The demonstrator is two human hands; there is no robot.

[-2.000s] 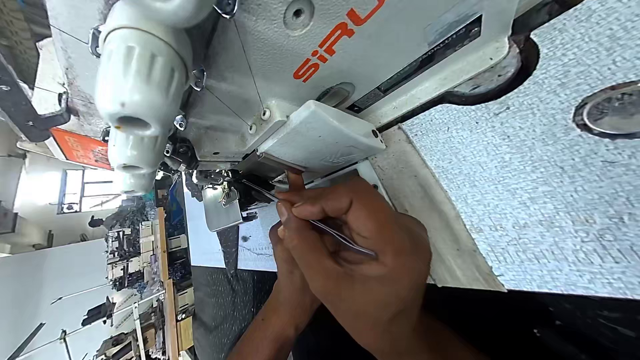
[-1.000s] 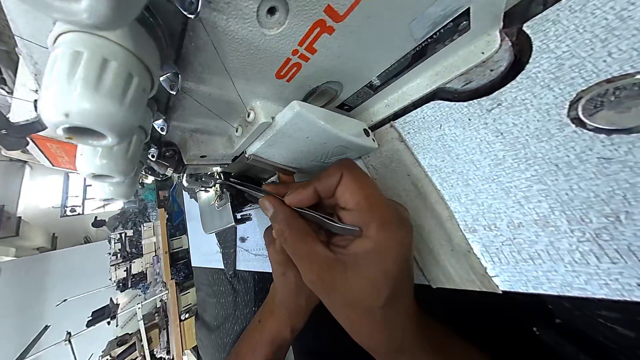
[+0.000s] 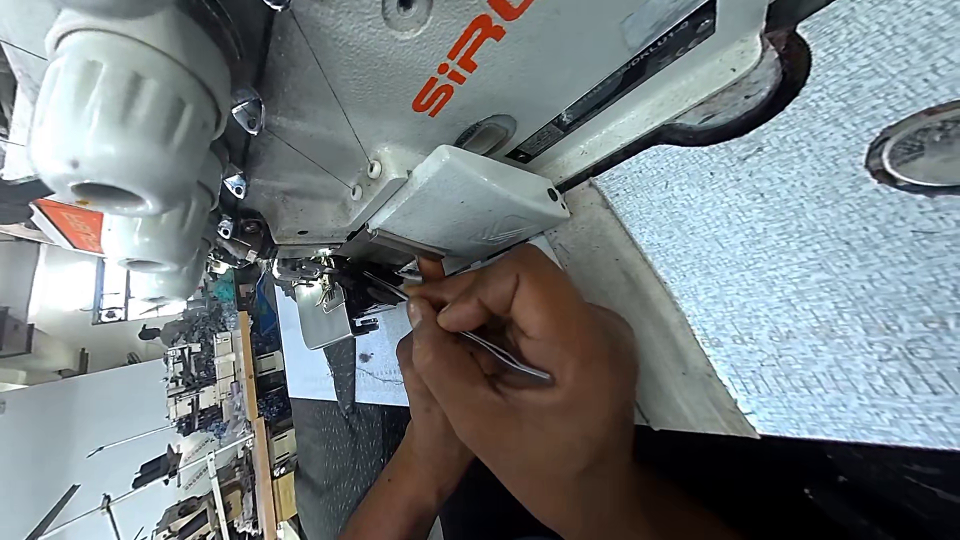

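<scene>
In the head view, my right hand (image 3: pixel 525 375) holds metal tweezers (image 3: pixel 499 351) between thumb and fingers. Their tips point up and left, close to the dark parts just right of the needle and presser foot area (image 3: pixel 326 292) of a white sewing machine (image 3: pixel 330 97). Mostly hidden behind it is my left hand (image 3: pixel 431 405); one of its fingers shows under the machine's white cover (image 3: pixel 472 199). Whether the left hand holds anything cannot be seen. A small metal plate (image 3: pixel 322 322) lies left of the tweezers. Thin threads run down the machine's face.
Large white tension knobs (image 3: pixel 131 120) jut out at the upper left. To the right lies a pale patterned tabletop (image 3: pixel 787 247) with a round metal inset (image 3: pixel 930 150). Dark speckled cloth (image 3: pixel 337 457) is below the machine. Other machines and a person (image 3: pixel 161 330) appear in the background.
One second ago the tweezers' tips reached in at the needle area; now they are a little to its right. My right hand has kept hold of them, and the left hand stays behind it.
</scene>
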